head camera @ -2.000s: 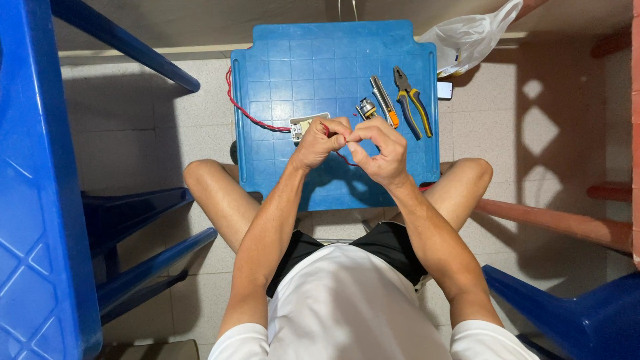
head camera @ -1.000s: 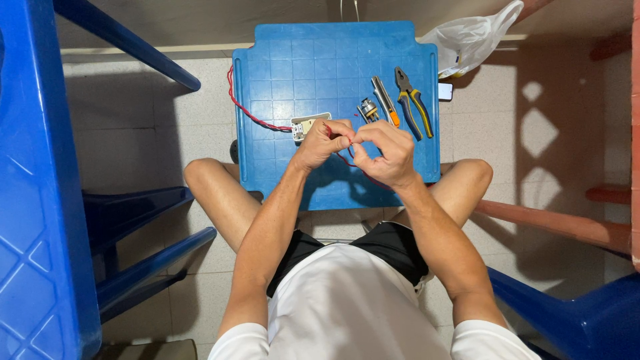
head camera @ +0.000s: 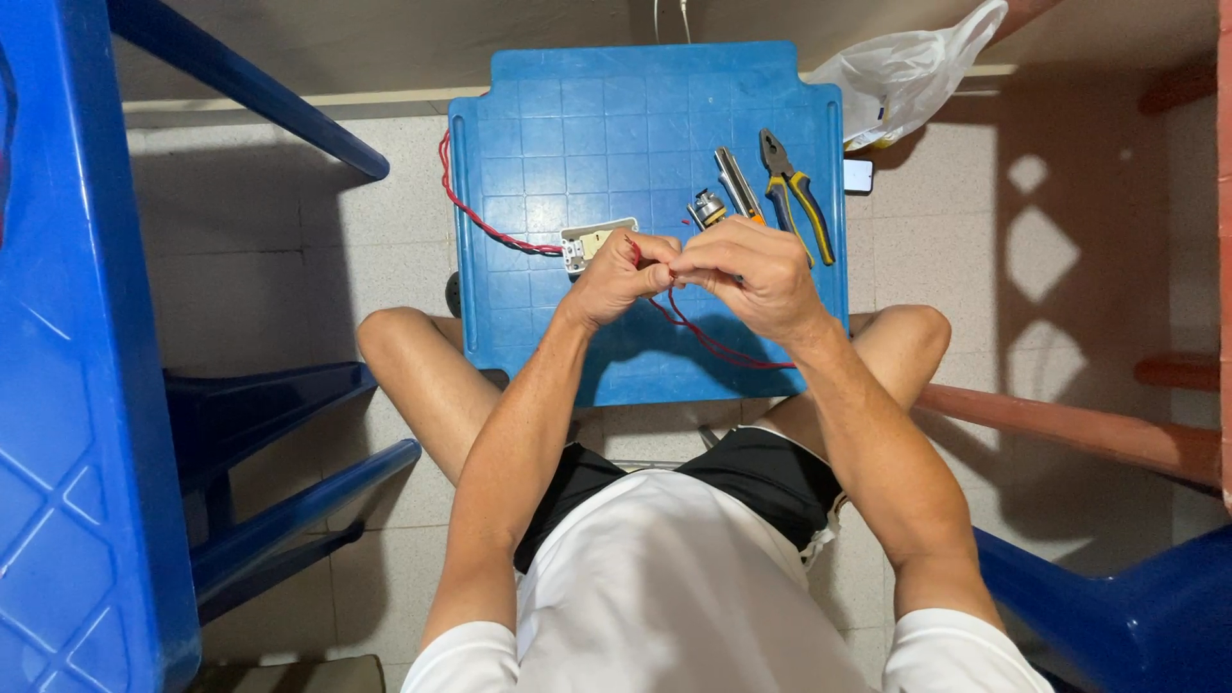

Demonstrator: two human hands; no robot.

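Note:
Over a blue plastic table (head camera: pixel 539 327), my left hand (head camera: pixel 621 274) pinches a red electrical wire (head camera: pixel 707 339). My right hand (head camera: pixel 756 274) meets it fingertip to fingertip on the same wire, and the pinched part is mostly hidden. The wire hangs below the fingers and runs right across the table. Behind my left hand lies a white electrical box with a cream device (head camera: pixel 585 246), joined to a twisted red and black cable (head camera: pixel 491 231). A small metal part (head camera: pixel 709 208), a utility knife (head camera: pixel 736 183) and combination pliers with yellow and dark handles (head camera: pixel 794 192) lie beyond my right hand.
A white plastic bag (head camera: pixel 900 82) and a phone (head camera: pixel 858 176) are just right of the table. A blue plastic piece of furniture (head camera: pixel 87 385) fills the left edge, with blue legs reaching inward. A reddish bar (head camera: pixel 1068 423) crosses the right side. My knees flank the table.

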